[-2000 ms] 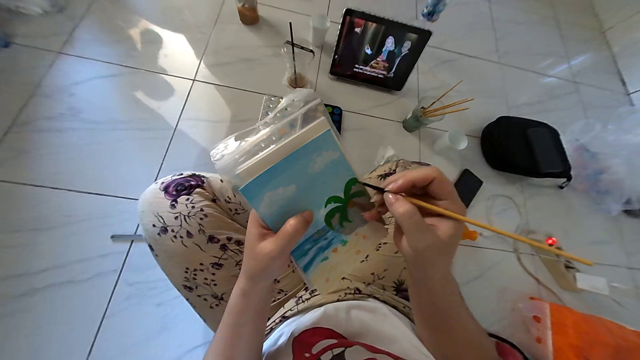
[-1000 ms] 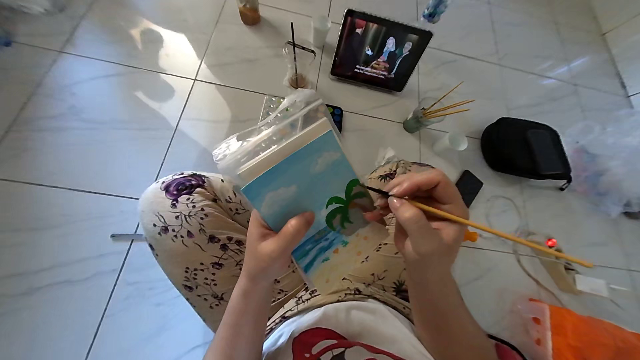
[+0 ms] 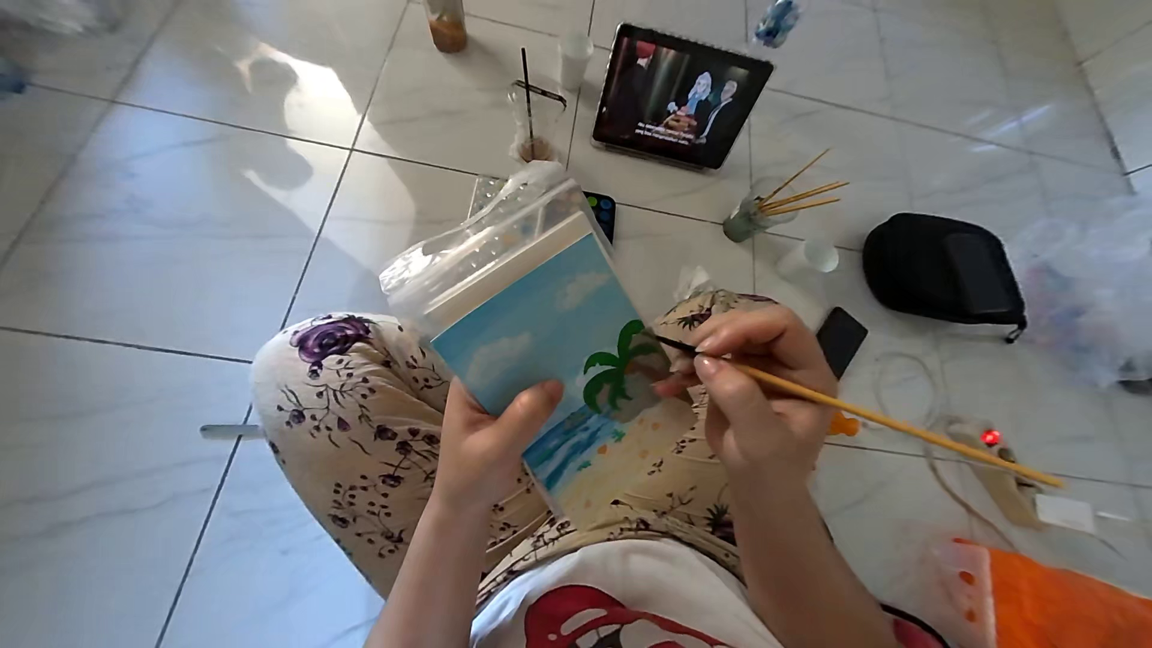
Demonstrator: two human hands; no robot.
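My left hand (image 3: 495, 441) grips the lower left edge of a small painting (image 3: 540, 315), its thumb on the painted front. The picture shows a blue sky, white clouds, a green palm, sea and sand. Clear plastic wrap (image 3: 486, 234) lies along its top edge. In my right hand (image 3: 765, 387) is a long wooden paintbrush (image 3: 864, 414), pinched near its dark bristle end. The tip is at the palm fronds by the painting's right edge; whether it touches cannot be told. Partly behind the plastic is a dark paint palette (image 3: 601, 214).
On the tiled floor stand a tablet (image 3: 682, 99), a jar with brushes (image 3: 745, 219), a white cup (image 3: 810, 259), and a plastic cup with a straw (image 3: 535, 144). To the right are a black case (image 3: 943, 267), a phone (image 3: 841, 342), a power strip (image 3: 999, 477) and an orange bag (image 3: 1062, 594).
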